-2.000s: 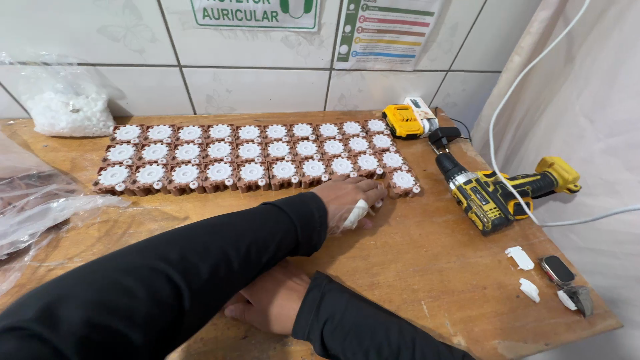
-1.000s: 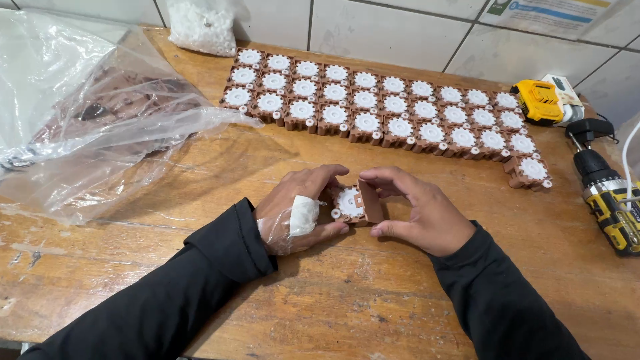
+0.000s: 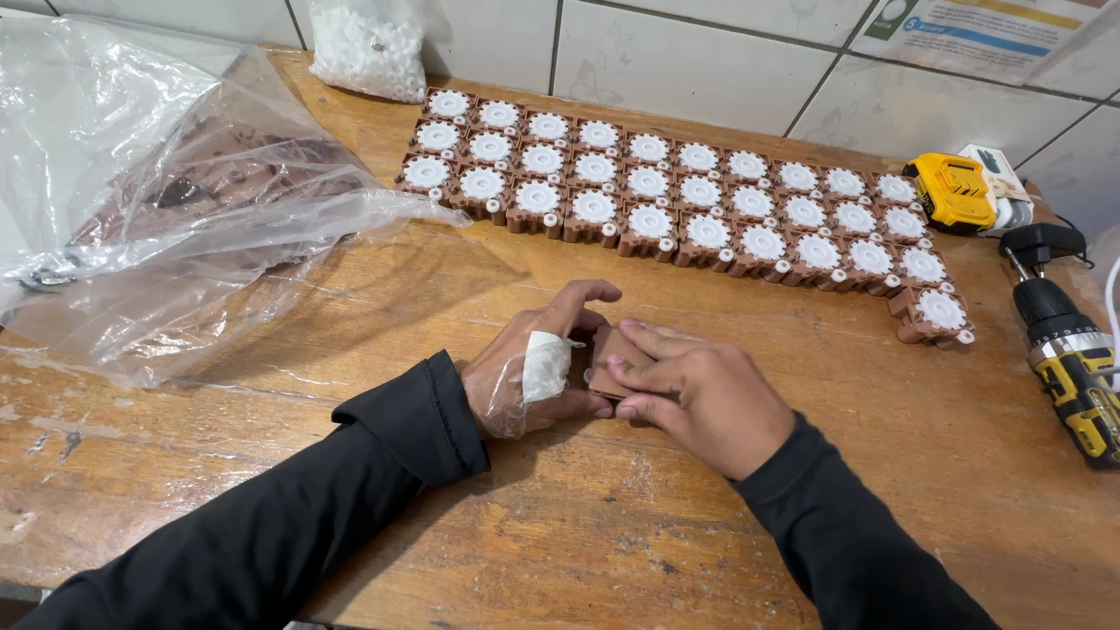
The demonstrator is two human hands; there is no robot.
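Observation:
Between my hands, low over the wooden table (image 3: 560, 525), is a small brown plastic housing (image 3: 617, 359); its flat brown side faces up and no large white gear shows on it. My left hand (image 3: 542, 367), with a white dressing and clear film on its back, holds the housing from the left, its index finger curled above. The fingers and thumb of my right hand (image 3: 700, 376) lie over the housing's top and right side. Behind them stand rows of brown housings with white gears (image 3: 647, 184), and a single similar unit (image 3: 941, 311) sits at the right end, in front of the rows.
A large clear plastic bag (image 3: 201, 201) with brown parts lies at left. A bag of small white parts (image 3: 367, 48) stands against the tiled wall. At right are a yellow battery (image 3: 949, 192), a black plug adapter (image 3: 1041, 243) and a yellow-and-black drill (image 3: 1072, 367) with a white cable (image 3: 1113, 306).
A second ago the white gear of the unit in my hands was visible; now the flat brown surface covers it. My right fingers have moved onto the top. Two seconds ago my hand was at the rows.

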